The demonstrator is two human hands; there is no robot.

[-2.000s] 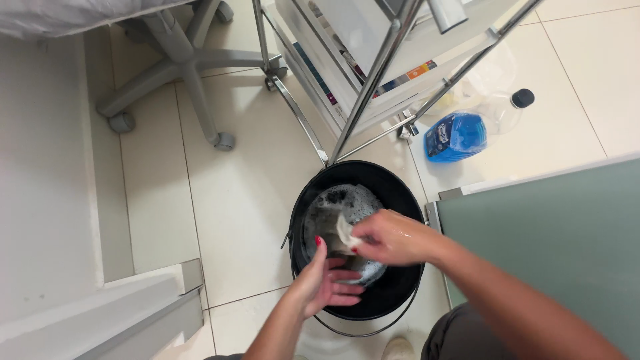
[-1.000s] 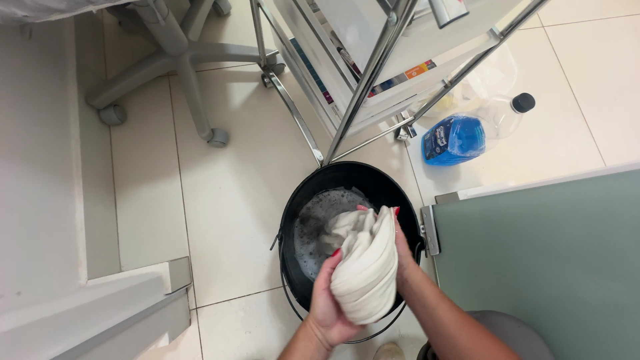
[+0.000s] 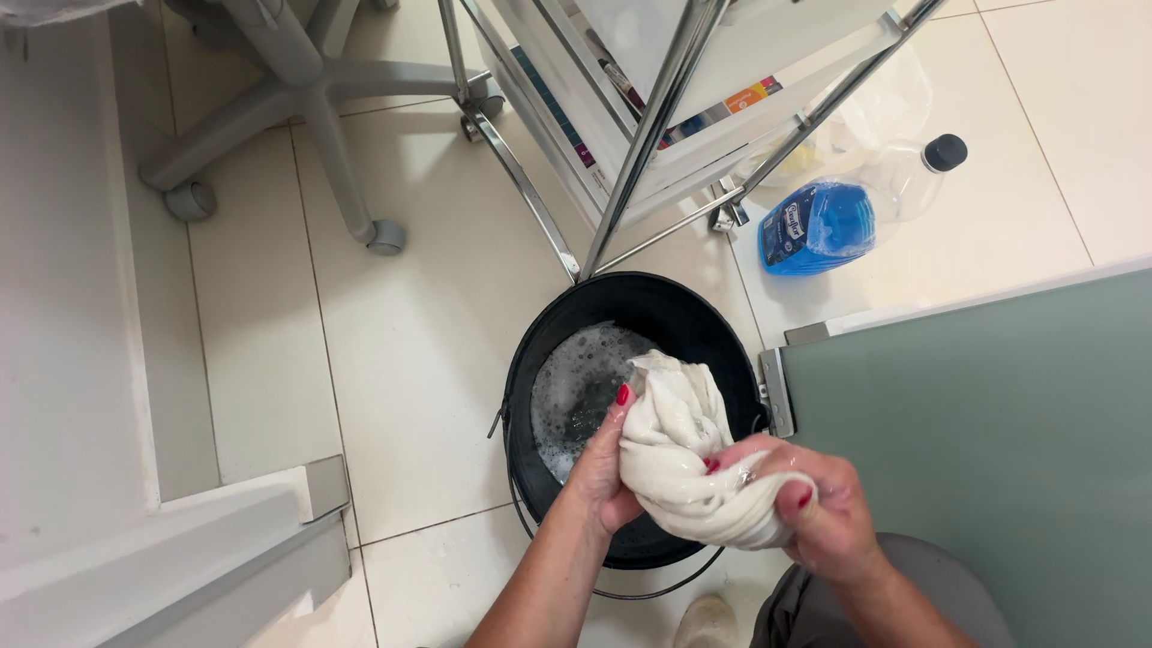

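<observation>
A wet, bunched and twisted white cloth is held in both hands above a black bucket. My left hand grips its left side, with the thumb up along the cloth. On the right, my right hand is closed around the other end, its thumb pressed on the folds. Sudsy water with bubbles lies in the bucket, partly hidden by the cloth and hands. The bucket's wire handle hangs down on the near side.
A chrome-framed trolley stands just beyond the bucket. Behind its right leg is a clear bottle of blue liquid with a black cap. A wheeled chair base is at upper left. A greenish glass panel lies to the right, a white cabinet edge to the left.
Two seconds ago the hands were low in the bucket with a small part of the cloth showing. The cloth is now lifted and bunched, and my right hand has moved right to its outer end.
</observation>
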